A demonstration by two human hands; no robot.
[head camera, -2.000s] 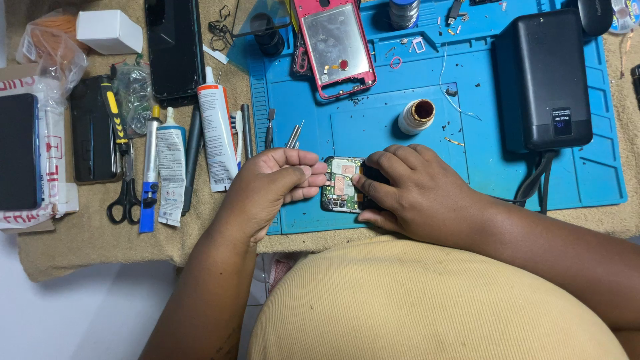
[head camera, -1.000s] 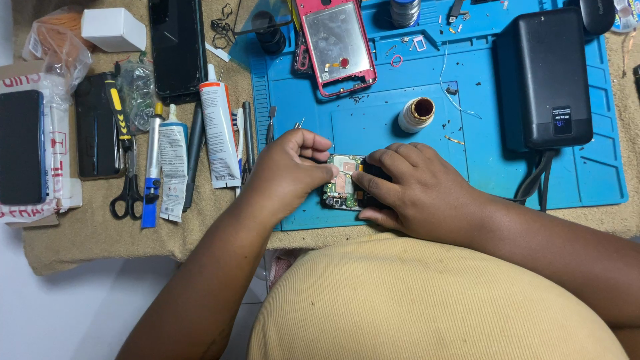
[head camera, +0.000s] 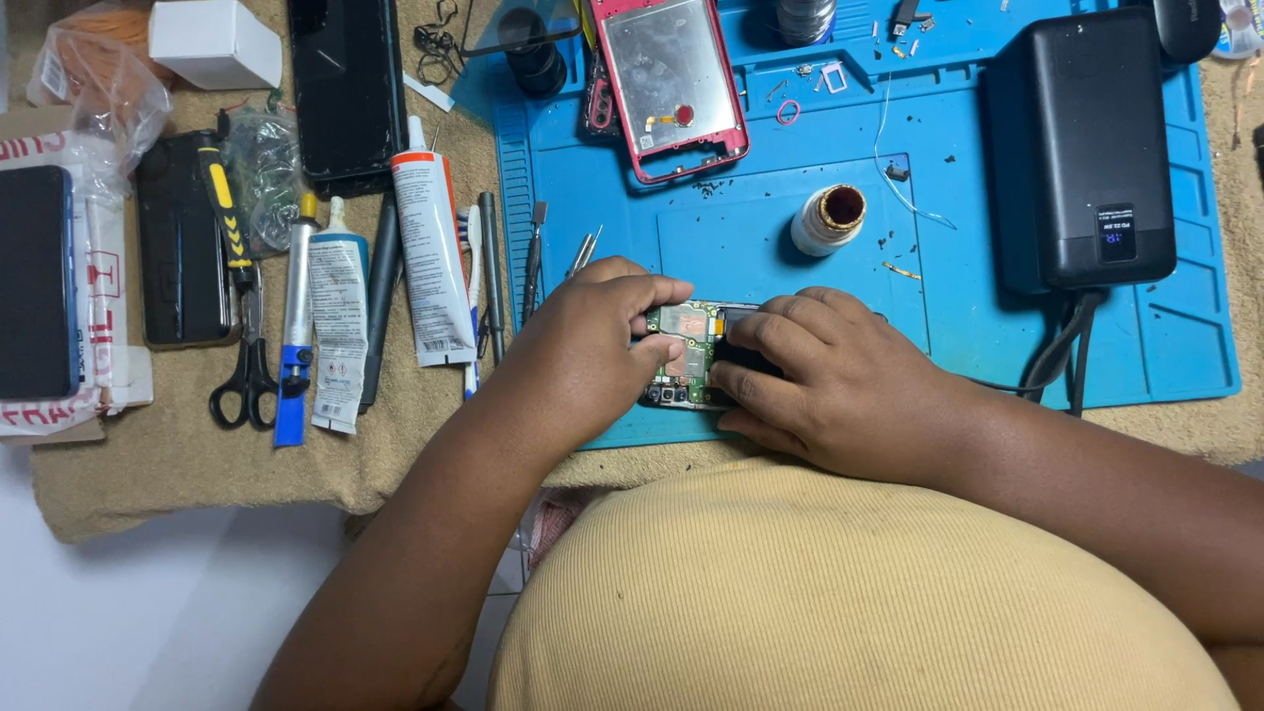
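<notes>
An opened smartphone with its green circuit board (head camera: 694, 346) exposed lies on the blue silicone repair mat (head camera: 790, 276) near its front edge. My left hand (head camera: 602, 355) is at the phone's left end, thumb and forefinger apart at the edge of the board; whether a small part is pinched between them cannot be told. My right hand (head camera: 839, 385) rests over the dark right half of the phone and holds it, fingertips beside the board. Small camera modules (head camera: 667, 394) show at the board's lower left corner. The phone's right end is mostly hidden under my right hand.
An open bottle (head camera: 828, 219) stands behind the phone. Further back are a red phone frame (head camera: 676, 89) and a solder spool (head camera: 807, 18). A black power bank (head camera: 1081, 148) with cables stands right. Left lie glue tubes (head camera: 434, 257), scissors (head camera: 244, 385), a desoldering pump (head camera: 294, 336) and several phones.
My left hand has shifted from the phone's left edge onto the board and back to the edge, its thumb and forefinger now more spread. My right hand has stayed on the phone.
</notes>
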